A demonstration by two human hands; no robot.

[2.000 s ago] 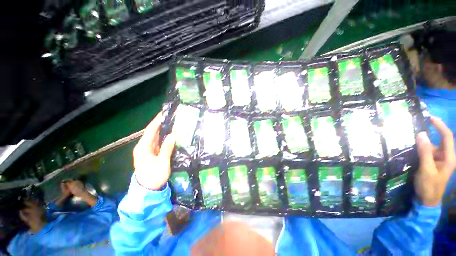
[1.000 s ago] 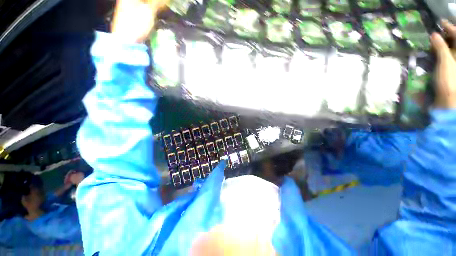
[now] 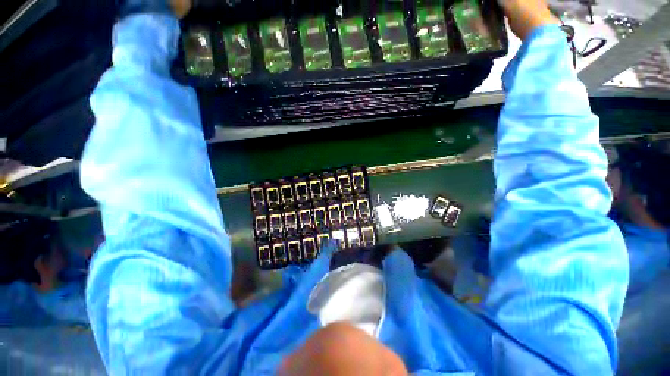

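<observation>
A black blister tray of green circuit boards lies on top of a thick stack of black trays at the top; its far part is cut off by the picture's edge. My left hand is at the tray's left end, almost wholly cut off by the top edge. My right hand is at its right end, fingers partly cut off, so their grip cannot be told. Nearer me, a smaller-looking black tray holds three rows of dark phone units with pale gold outlines; two pockets in the near row show white.
A heap of white strips, a white packet and two small dark handsets lie right of the near tray on the green bench. A green conveyor belt runs behind. People in blue are at both sides.
The large tray of green boards was held up in both hands over the bench. It has moved away from me and now rests on the stack. The near tray and heap show fully.
</observation>
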